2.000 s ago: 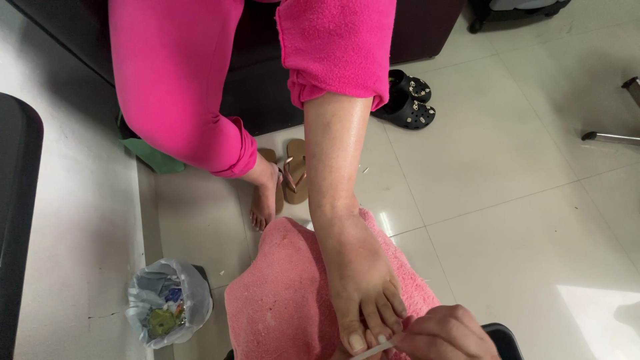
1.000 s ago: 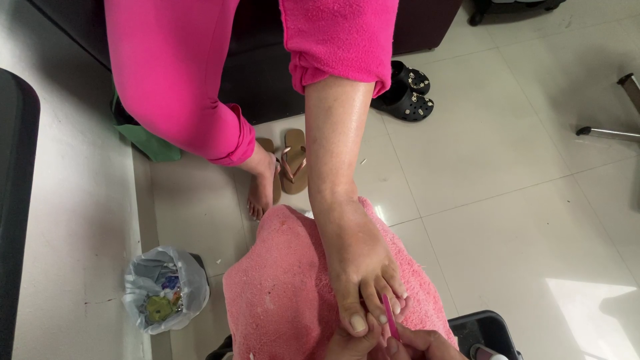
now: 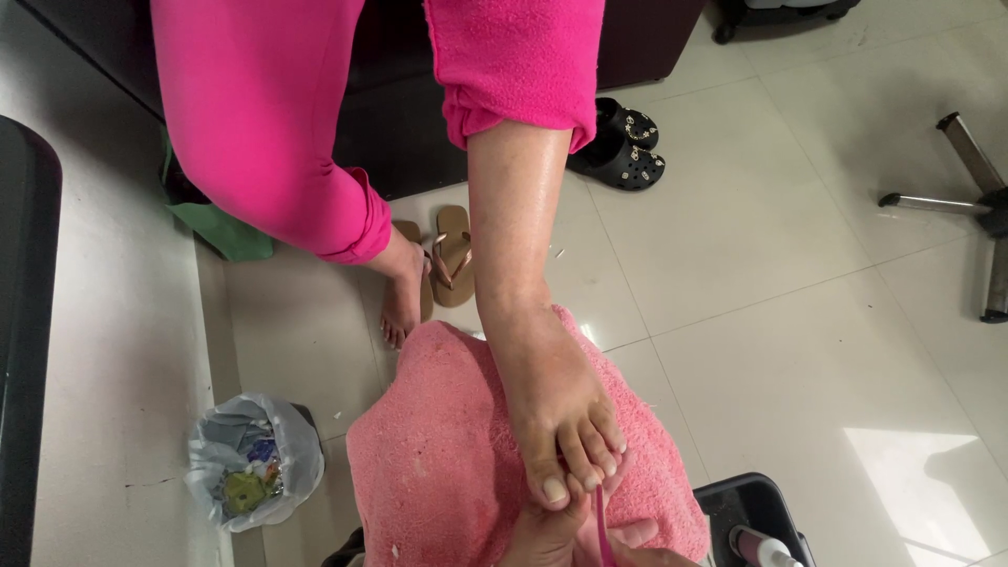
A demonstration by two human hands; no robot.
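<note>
A person's bare foot [image 3: 551, 386] rests on a pink towel [image 3: 441, 449], toes toward me, below a rolled-up pink trouser leg [image 3: 520, 71]. My left hand [image 3: 549, 529] is under the toes at the bottom of the view, its thumb against the tip of a toe beside the big toe. In my right hand [image 3: 642, 547], partly cut off by the lower edge, is a thin pink stick-like tool [image 3: 603, 524]. The tool's far end is at the tip of a middle toe. What kind of tool it is, I cannot tell.
A lined waste bin [image 3: 295, 457] stands at left. Tan flip-flops [image 3: 453, 260] lie near the person's other foot [image 3: 402, 299]. Black clogs [image 3: 622, 157] are behind. A black tray [image 3: 744, 496] with a bottle [image 3: 760, 547] is at lower right; a wheeled metal base [image 3: 994, 213] is farther right.
Two seconds ago a hand held a pale, thin strip at the toes; one second ago the pink tool appeared there. The tool's tip has since moved down, to the end of the toe.
</note>
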